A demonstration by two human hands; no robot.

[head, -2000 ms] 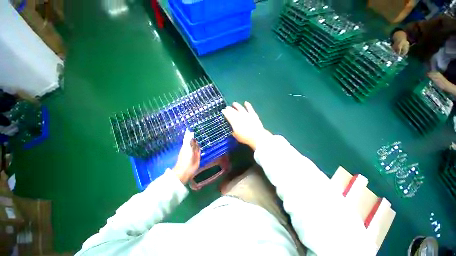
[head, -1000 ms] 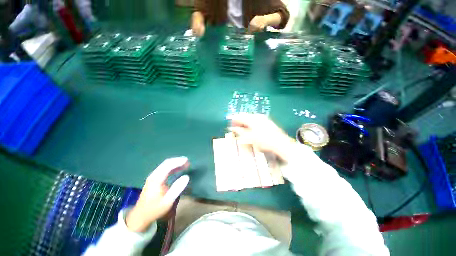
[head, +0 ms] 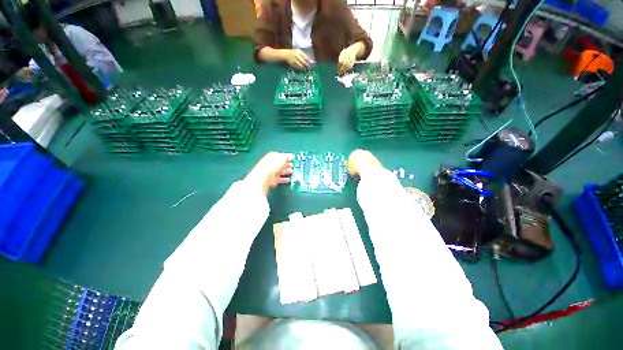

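A circuit board (head: 319,172), component side up, is on or just above the green mat in front of me. My left hand (head: 274,171) holds its left edge and my right hand (head: 362,164) holds its right edge. The fingertips are partly hidden and slightly blurred. The pale cream backing plate (head: 324,254) lies nearer to me, between my forearms, with nothing on it.
Stacked boards (head: 299,102) stand along the far side, before a seated person (head: 311,34). A round pot (head: 420,202) and dark soldering station (head: 522,229) are right. Blue bins (head: 34,198) and the board rack (head: 89,318) are left. A thin wire (head: 184,199) lies left.
The view has turned from the rack to the bench. My hands have left the rack area and now both hold the board that lay beyond the cream plate.
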